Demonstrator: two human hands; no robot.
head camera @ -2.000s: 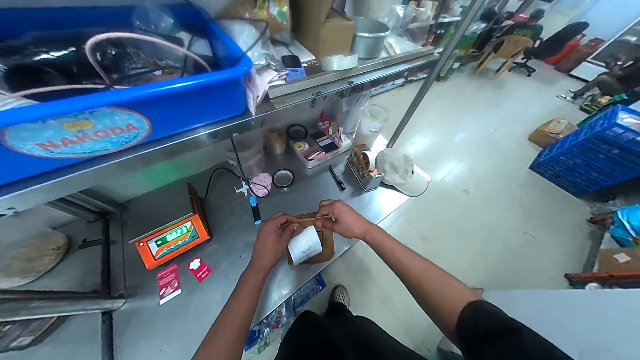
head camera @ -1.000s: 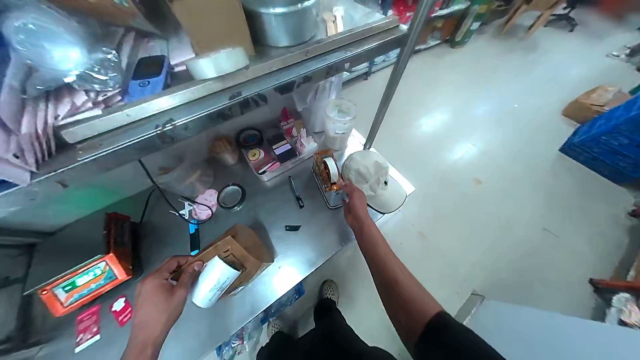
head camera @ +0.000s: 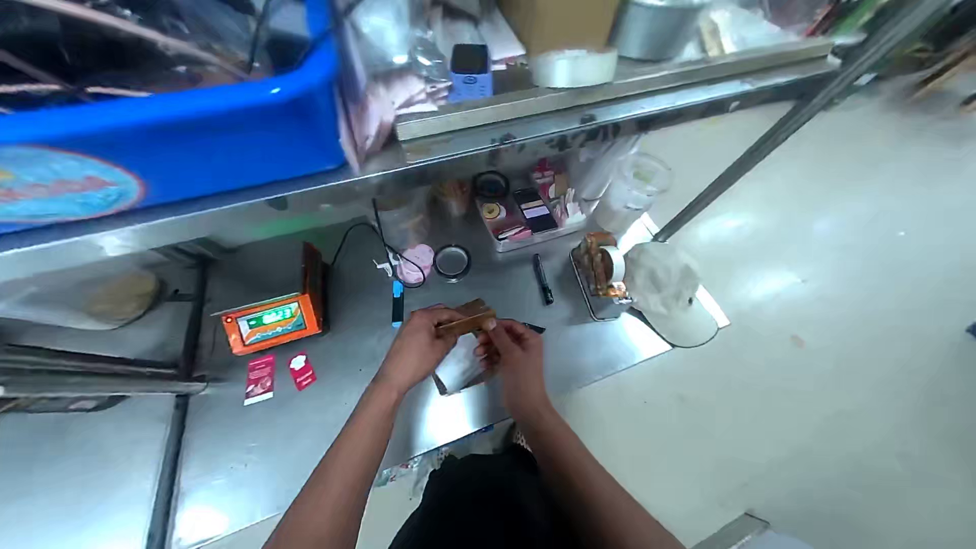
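Note:
Both my hands hold a small brown cardboard box (head camera: 467,323) over the steel table (head camera: 320,427). My left hand (head camera: 418,341) grips its left side, and my right hand (head camera: 518,357) pinches the edge of a flap at the right. A white label or paper (head camera: 459,366) shows between the hands, on the box's near side. Partly behind my right fingers lies a small dark object (head camera: 534,328). Farther right, a tape dispenser (head camera: 602,267) with rolls of tape stands beside a pale cap (head camera: 665,286). A black marker (head camera: 543,279) lies beyond my right hand.
An orange digital scale (head camera: 273,324) stands left, with red cards (head camera: 260,377) before it. A blue-and-black cutter (head camera: 397,303), a black tape roll (head camera: 452,261) and a tray (head camera: 526,236) lie toward the back. Overhead are a steel shelf (head camera: 488,141) and a blue crate (head camera: 229,130); a slanted post (head camera: 762,145) is right.
My right hand has left the tape dispenser and come back to the box. The box's flaps, open a second ago, are now folded up between both hands. The view has shifted.

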